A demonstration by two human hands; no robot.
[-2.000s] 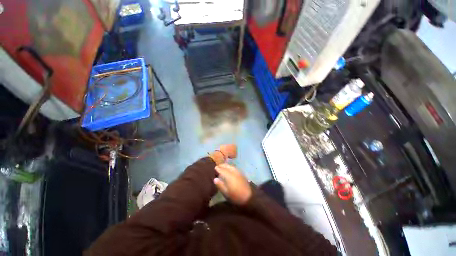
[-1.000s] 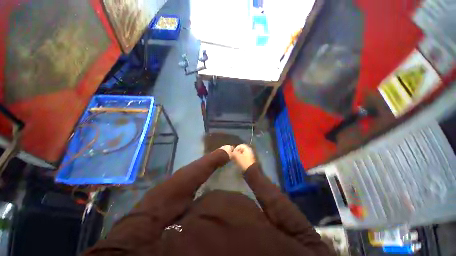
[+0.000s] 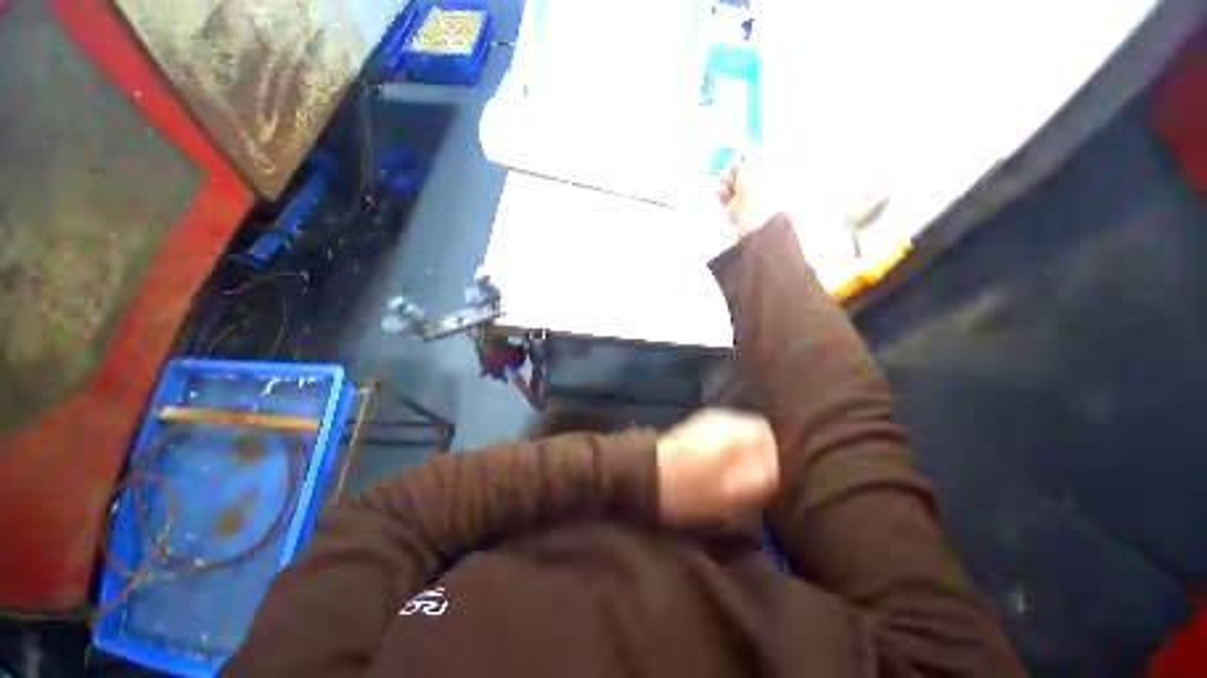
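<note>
My right hand reaches far over the white table, beside a light blue tray. It is small and washed out by glare, so its fingers and anything in them cannot be made out. My left hand is blurred, held in front of my chest near the right sleeve; its fingers cannot be made out. A metal bar with grey parts at its ends sticks out at the table's near left corner. A yellow-handled tool lies at the table's right edge.
A blue crate with a wooden strip and a coiled hose stands at the lower left. A blue box of small pale parts is at the upper left. A red machine door is at far left. A dark panel is on the right.
The view has moved forward to the table. My hands were together before my body; now they are apart, the right reaching forward over the table and the left staying near my chest.
</note>
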